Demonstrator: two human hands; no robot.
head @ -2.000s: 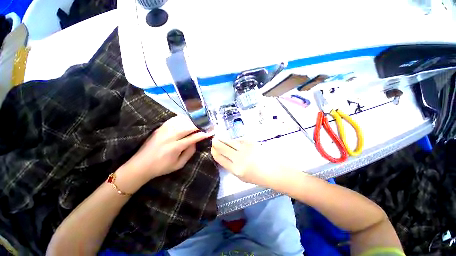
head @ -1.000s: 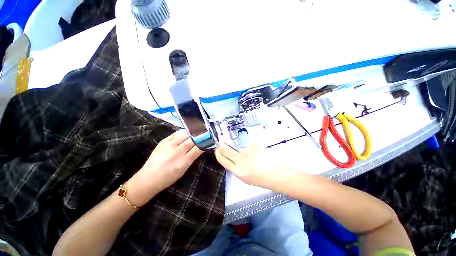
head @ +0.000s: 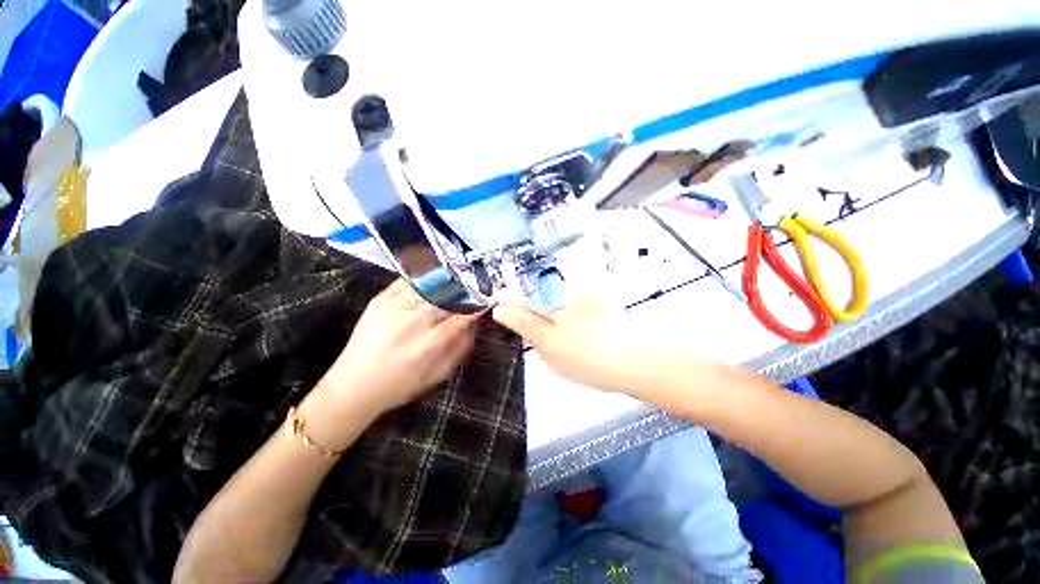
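The dark plaid garment (head: pixel 228 376) lies heaped left of the needle and hangs over the front edge of the table. My left hand (head: pixel 416 342) rests on it, its fingertips pinching cloth under the curved metal take-up guard (head: pixel 393 222). My right hand (head: pixel 576 342) meets it from the right, fingertips at the cloth edge beside the presser foot area (head: pixel 525 274). The fingertips nearly touch each other. The needle itself is hidden. The white sewing machine head (head: pixel 513 91) with a blue stripe stands over the work.
Scissors with red and yellow handles (head: pixel 787 280) lie right of the needle, beside a thin metal tool (head: pixel 696 253) and a pinkish stick (head: pixel 696 205). Cardboard with yellow tape (head: pixel 71 203) is at left. Dark cloth (head: pixel 912 354) is piled at lower right.
Both hands stay at the needle area; my left fingers are curled more tightly on the cloth. The view has shifted, and the scissors appear further right and higher.
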